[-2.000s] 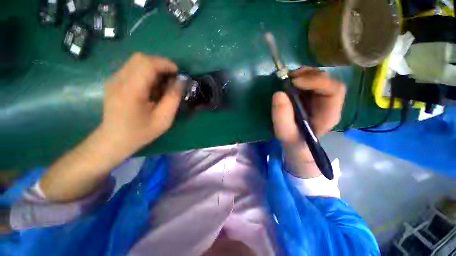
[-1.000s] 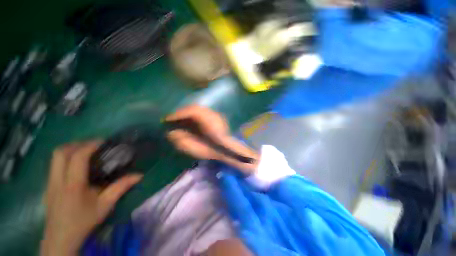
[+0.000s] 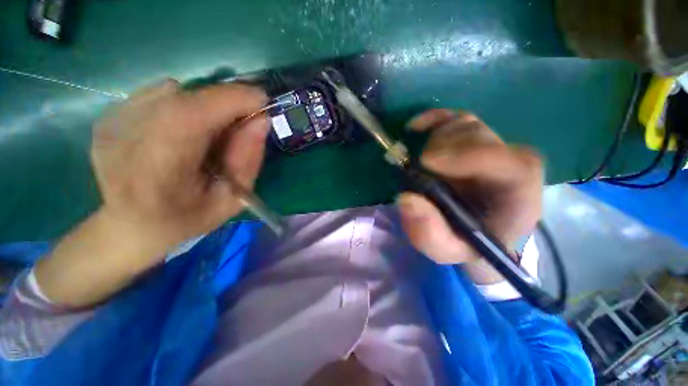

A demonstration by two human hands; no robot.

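Note:
The open black device housing [image 3: 303, 118] with its circuit board, a green square and a white patch, lies on the black fixture [image 3: 363, 73] on the green mat. My left hand [image 3: 177, 154] is just left of the housing, its fingers closed on the tweezers [image 3: 260, 211], whose end sticks out below the hand. A thin wire runs from the fingertips to the board's upper left. My right hand [image 3: 475, 185] holds the soldering iron [image 3: 450, 205] like a pen. Its tip reaches the fixture just right of the housing; contact cannot be told.
Solder wire [image 3: 64, 83] stretches left from my left hand. Another device unit [image 3: 49, 19] lies at the upper left. The brown pot [image 3: 611, 30] stands at the upper right. The yellow tray [image 3: 658, 113] and black cables [image 3: 625, 162] are at the right edge.
The view has swung back from the right and sharpened. The soldering iron's tip has come beside the housing. Tweezers now show in my left hand, which was at the housing before.

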